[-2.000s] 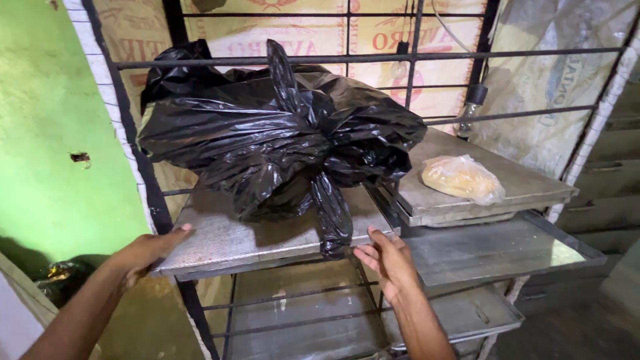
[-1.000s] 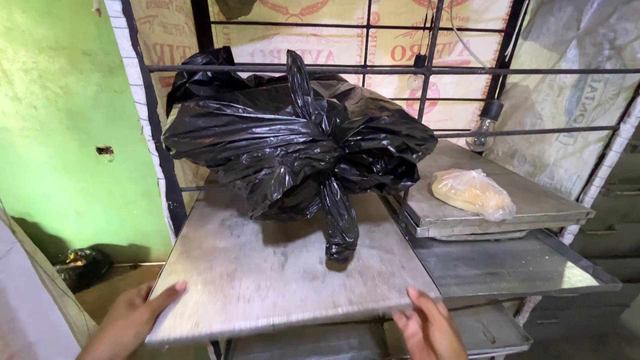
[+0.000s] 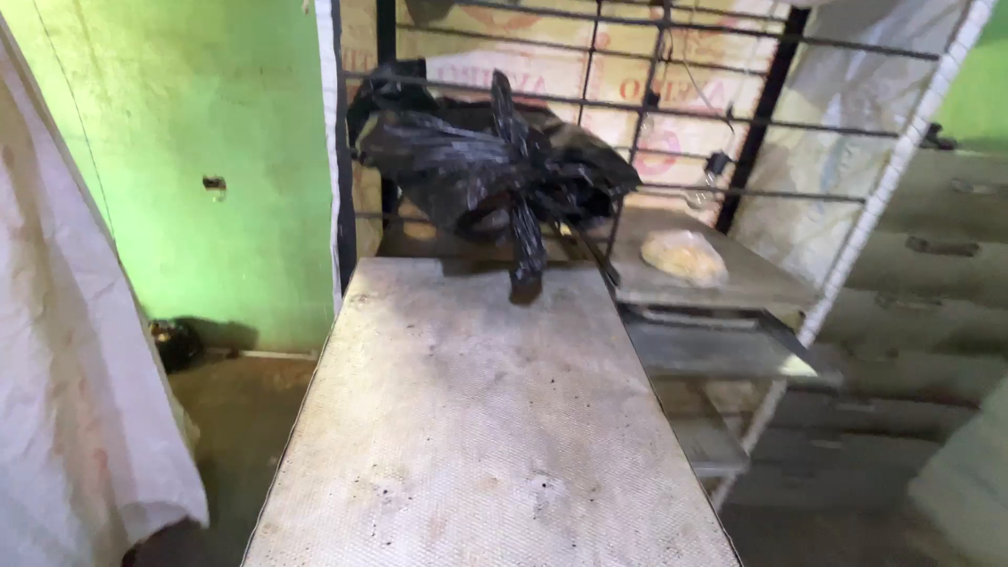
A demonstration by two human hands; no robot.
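Neither of my hands shows in the head view. A long, pale, stained tray (image 3: 488, 409) with a finely textured surface runs from the rack toward me, its near end cut off by the bottom of the frame. At its far end hangs or rests a knotted black plastic bag (image 3: 480, 173); its dangling tail reaches over the tray. On the rack's right side, a clear plastic bag with pale contents (image 3: 683, 257) lies on a flat metal tray (image 3: 732, 298).
A dark-barred rack (image 3: 760, 126) stands ahead, with a light bulb (image 3: 699, 193) and a lower metal tray (image 3: 709, 346). White sheeting (image 3: 71, 354) hangs at left beside a green wall (image 3: 236, 118). Dark drawers (image 3: 921, 315) stand at right.
The pale tray has come out of the rack toward me, from beneath the black bag. Both hands, at its front edge earlier, have left the view.
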